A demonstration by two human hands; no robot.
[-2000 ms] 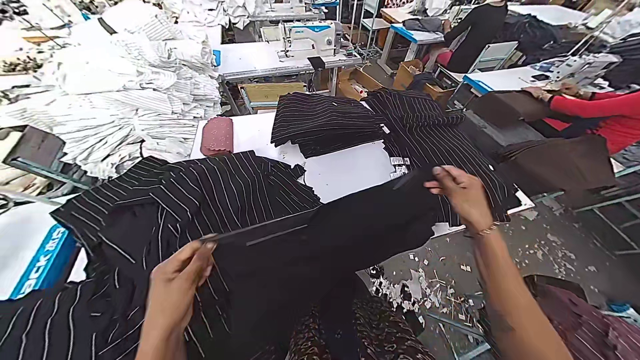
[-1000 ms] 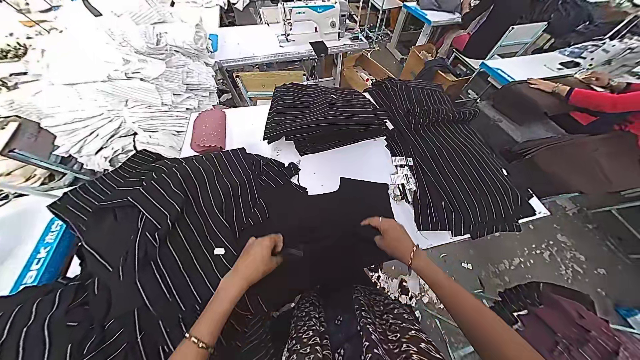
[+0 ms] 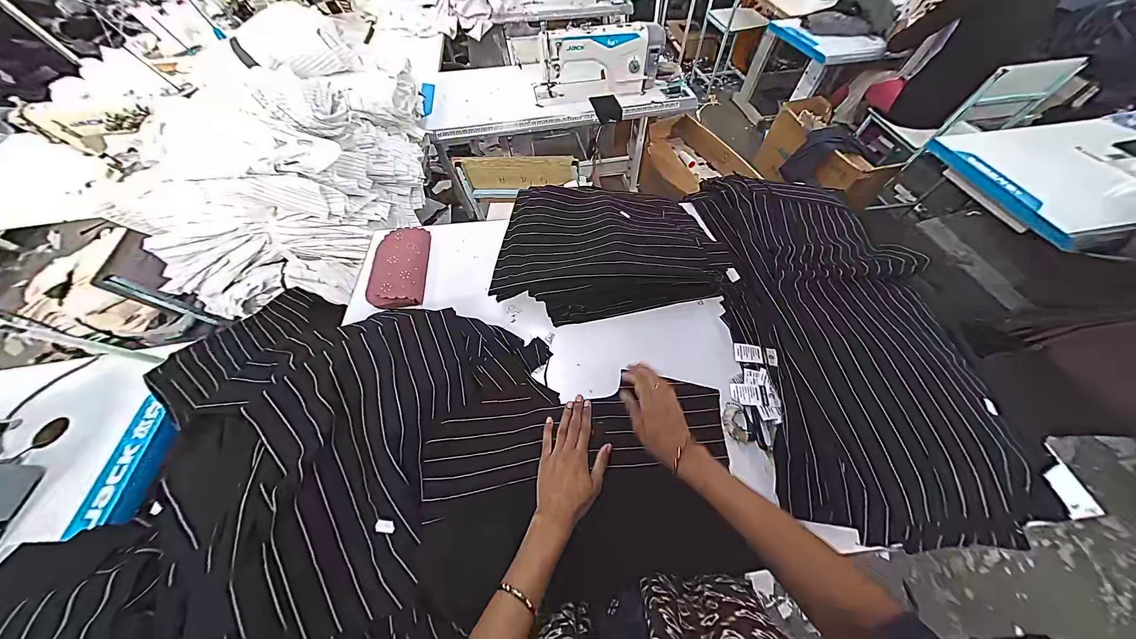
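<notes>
My left hand (image 3: 570,457) lies flat, fingers spread, on a black pinstriped fabric piece (image 3: 488,444) at the near edge of the white table. Just right of it, my right hand (image 3: 655,413) touches the same cloth near its upper edge; its fingers are slightly blurred, and whether they pinch the cloth I cannot tell. Plain black fabric (image 3: 657,524) lies below both hands. A heap of striped black garments (image 3: 328,426) is at the left. Beyond my hands rests a stack of striped pieces (image 3: 612,253), and a longer striped stack (image 3: 870,390) lies at the right.
White labels (image 3: 754,395) lie beside the right stack. A pink case (image 3: 399,268) sits on the table's far left. Behind are a sewing machine (image 3: 599,58), cardboard boxes (image 3: 688,151) and a large white garment pile (image 3: 275,151). A seated person (image 3: 967,53) is at the upper right.
Both hands held plain black cloth in the earliest frame. Now my left hand is flat on striped cloth, farther from my body than one second ago, and horizontal stripes show under both hands.
</notes>
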